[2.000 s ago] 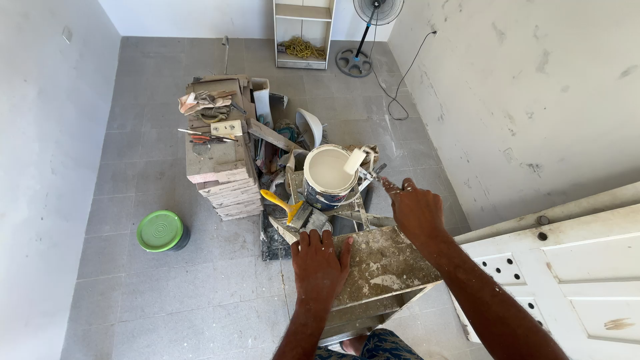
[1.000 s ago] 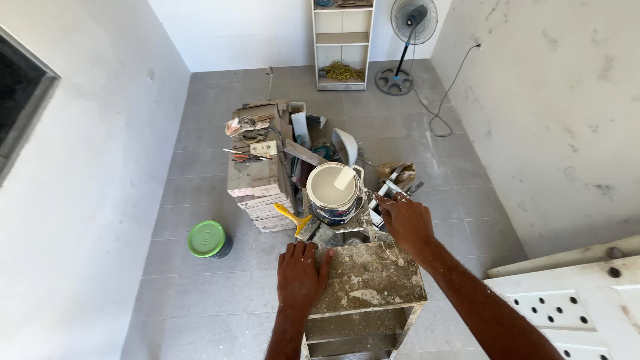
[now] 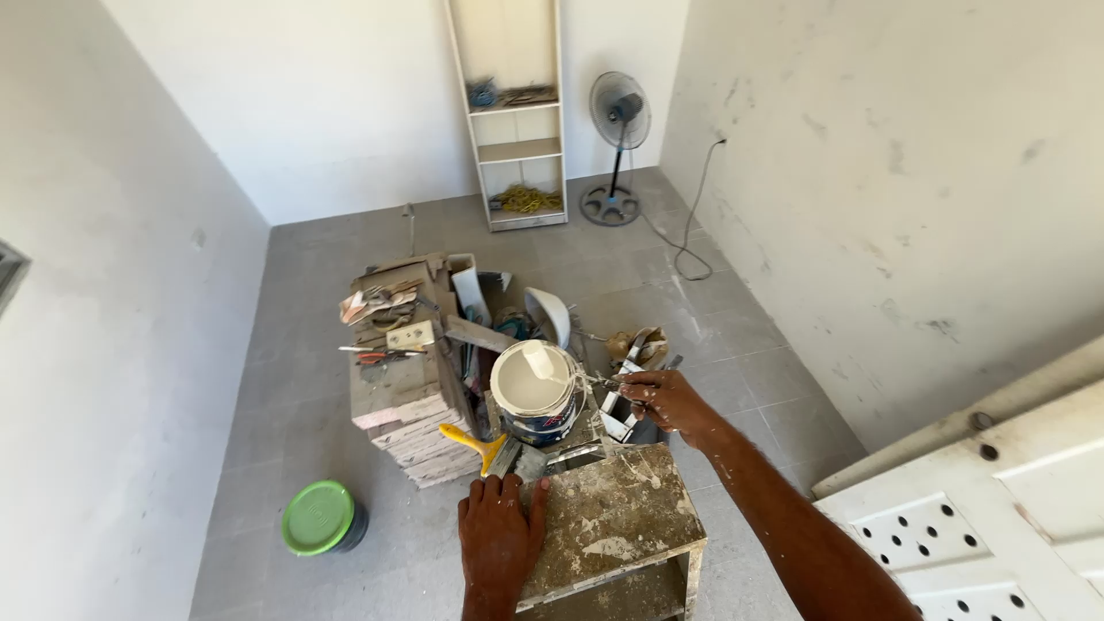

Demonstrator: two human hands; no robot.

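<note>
My left hand [image 3: 502, 530] lies palm down on the paint-spattered top step of a wooden step stool [image 3: 617, 517], its fingers near the far left edge. My right hand [image 3: 666, 398] grips the handle of what looks like a small paint roller [image 3: 539, 360]. Its pale head is over the mouth of an open paint bucket [image 3: 535, 423], which holds off-white paint and stands just beyond the top step. A wide paintbrush with a yellow handle [image 3: 470, 442] lies between the bucket and my left hand, its grey bristles towards the step.
A stack [image 3: 401, 405] with pliers and rags on top stands left of the bucket. A green-lidded pail [image 3: 317, 517] is on the floor. Behind are a shelf unit [image 3: 519, 151], a standing fan [image 3: 619, 112] and a cable. White panels [image 3: 975, 509] lean at right.
The view has shifted, showing more of the far wall and shelves. The roller head, at the bucket's right rim two seconds ago, is now farther over its mouth. My left hand stays on the step.
</note>
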